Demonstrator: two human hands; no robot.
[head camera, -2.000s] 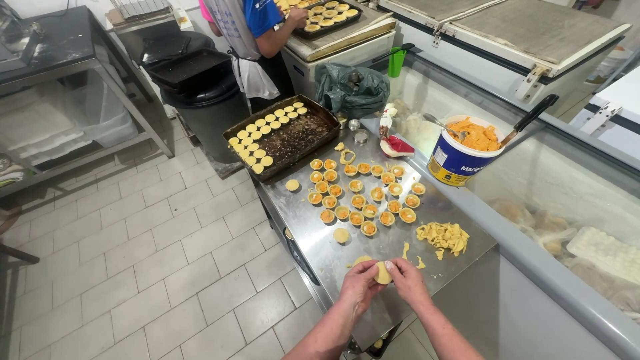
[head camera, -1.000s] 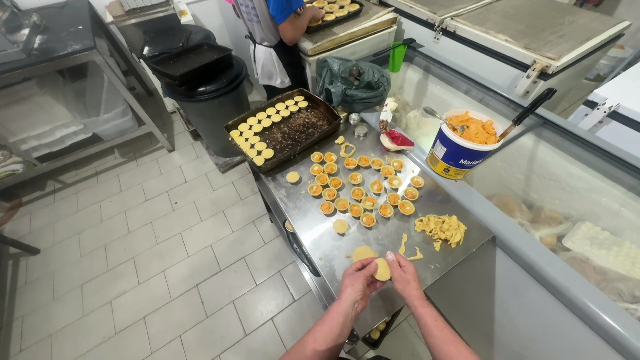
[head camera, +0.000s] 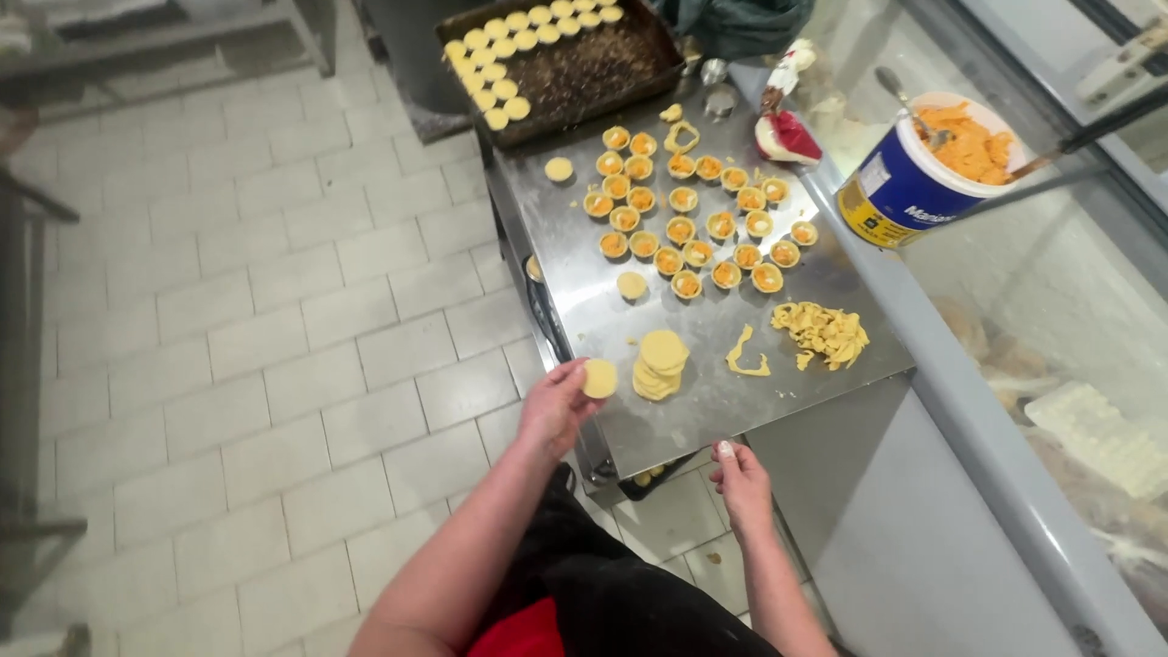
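My left hand (head camera: 558, 406) grips a round dough disc (head camera: 599, 379) by its edge, at the left edge of the steel table (head camera: 693, 411). Just right of it stands a stack of dough discs (head camera: 661, 363). My right hand (head camera: 741, 476) is at the table's near edge, fingers curled; whether it holds anything I cannot tell. Beyond the stack are many small dough cups with orange filling (head camera: 681, 230). Single discs lie at the table's left side, one of them (head camera: 631, 286) near the cups. A heap of dough scraps (head camera: 819, 334) and a curved dough strip (head camera: 748, 354) lie to the right.
At the far left of the table sits a dark baking tray (head camera: 584, 100) with rows of dough rounds. A blue and white bucket of orange filling (head camera: 940, 173) stands on the glass-topped freezer (head camera: 967, 392) at right. Metal cutters (head camera: 719, 99) and a piping bag (head camera: 787, 137) are near the tray.
My hands, close together at the dough discs before, are now apart, with a disc in the left. The view has tilted downward and moved closer.
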